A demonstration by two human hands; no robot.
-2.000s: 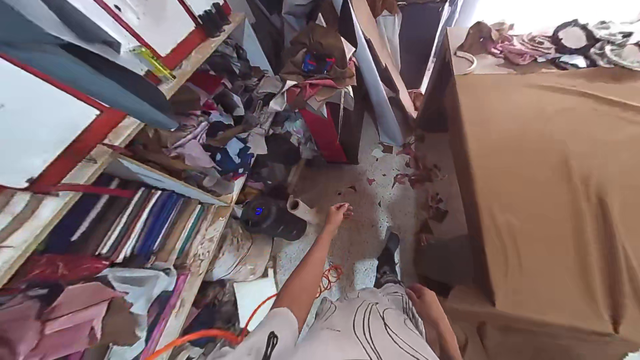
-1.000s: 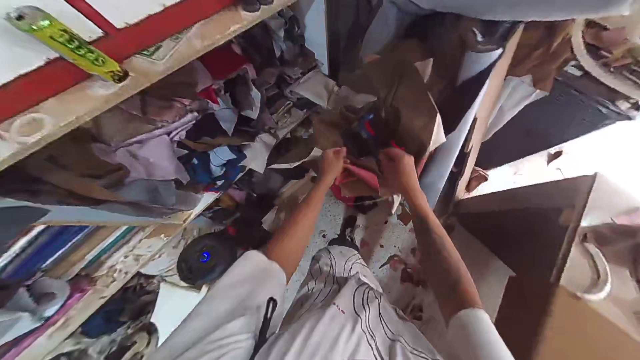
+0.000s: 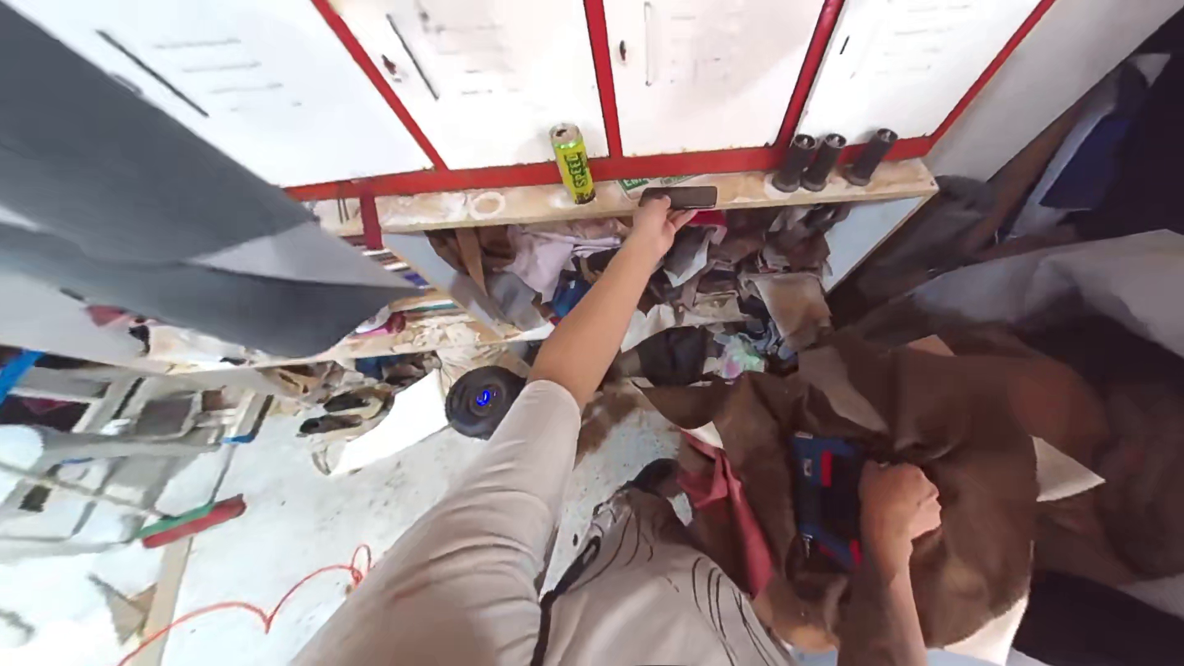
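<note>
My left hand reaches up to the wooden shelf edge, its fingers on a dark flat object that looks like a phone. A green-yellow drink can stands upright to its left on that shelf. At the lower right my right hand is closed on brown material, beside a blue, black and red item that lies on the brown pile. What exactly the right fingers hold is partly hidden. Pink-red material hangs at the pile's left side.
Several dark cylinders stand on the shelf at right. Fabric and leather scraps fill the space below it. On the floor are a round black device with a blue light, an orange-red cord and a red-green brush head.
My left hand has gone from the brown material up to the shelf and onto the dark flat object. My right hand remains at the brown pile. The view has swung toward the shelf.
</note>
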